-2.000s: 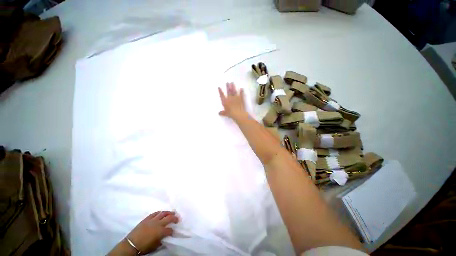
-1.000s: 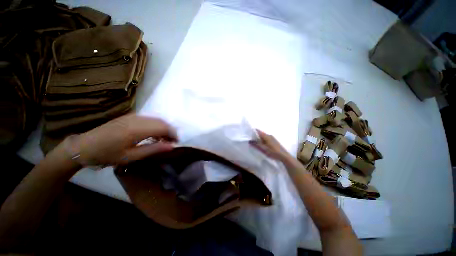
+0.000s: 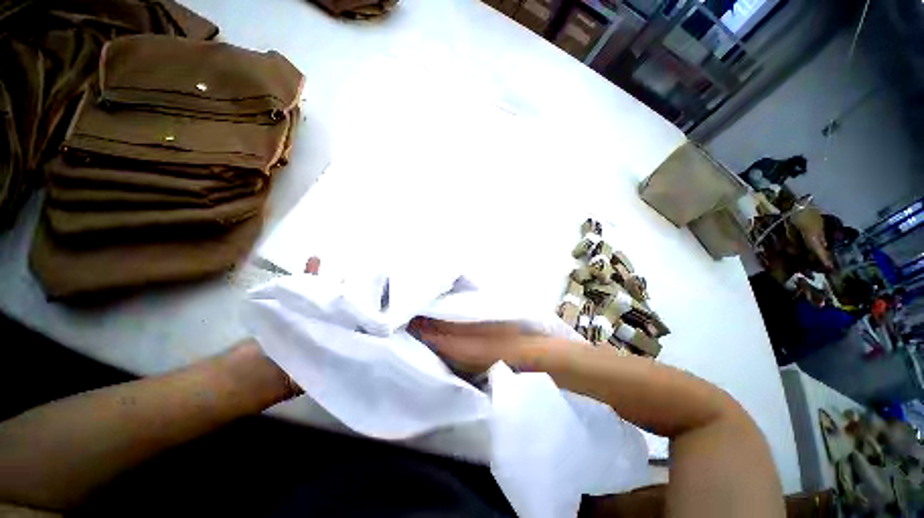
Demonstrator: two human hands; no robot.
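A crumpled white tissue sheet (image 3: 375, 369) is bunched up in front of me at the table's near edge, with a loose flap hanging to the right. My right hand (image 3: 461, 344) presses into the bunched paper, its fingertips in the folds. My left hand (image 3: 268, 374) is mostly hidden behind the paper; one fingertip shows above the paper's upper left edge. The brown bag from the earlier view is not clearly visible under the paper. A bright flat stack of tissue paper (image 3: 436, 162) lies beyond my hands.
A pile of limp brown bags (image 3: 167, 187) lies at the left. Banded tan strap bundles (image 3: 613, 293) lie right of centre. Two grey-beige bags (image 3: 694, 187) stand at the far right edge. Shelves (image 3: 648, 51) and a cluttered work area are beyond the table.
The open brown bag between my hands has gone from sight behind white paper. My right hand has moved left into the bunched paper. The view has tilted up, showing the room.
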